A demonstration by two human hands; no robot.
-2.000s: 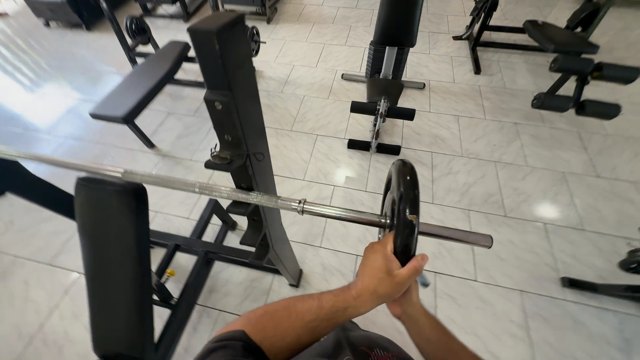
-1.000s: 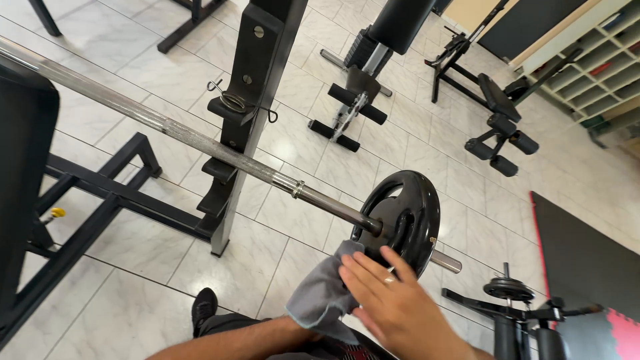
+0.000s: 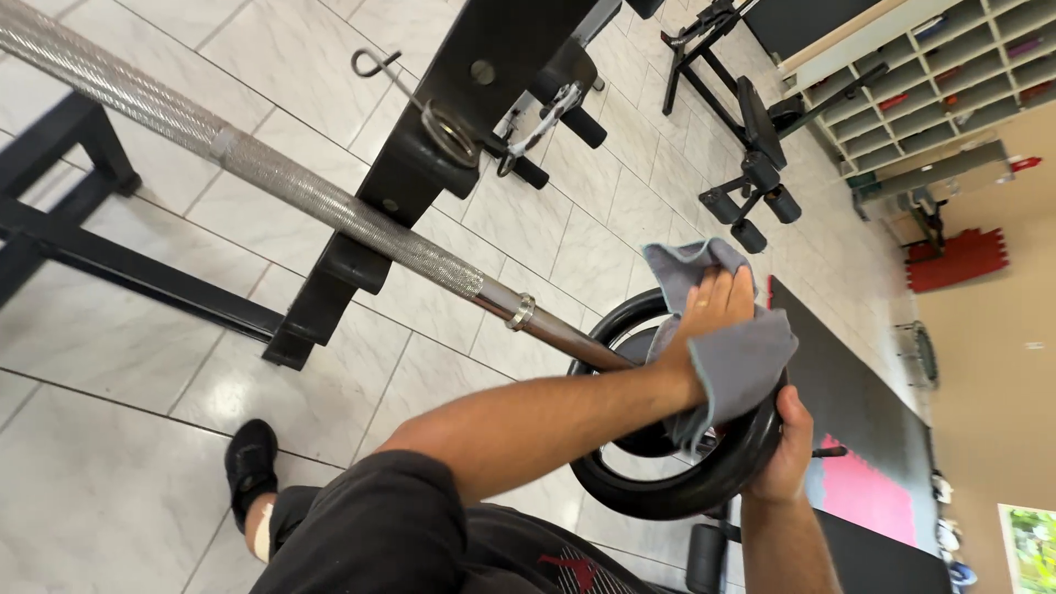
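A knurled steel barbell [image 3: 355,219] slants down from the upper left, and a black weight plate [image 3: 685,495] with open slots is on its end. My left hand [image 3: 714,318] lies over the near face of the plate with a grey cloth [image 3: 738,363] under and around it; a ring is on one finger. At the plate's right rim is my right hand [image 3: 784,454], its thumb on the edge and its other fingers hidden behind. The bar's far end is hidden by the plate and cloth.
A black rack upright [image 3: 450,91] with hooks stands beside the bar, a wire spring collar [image 3: 450,136] hanging on it. Beyond are a leg-roller bench [image 3: 759,124], a cubby shelf [image 3: 907,91] and dark floor mats [image 3: 841,371]. My black shoe [image 3: 252,462] is at lower left.
The grey cloth, bunched below the bar one second ago, now lies across the plate under my left hand. My right hand has moved to the plate's rim. The view has turned and come nearer.
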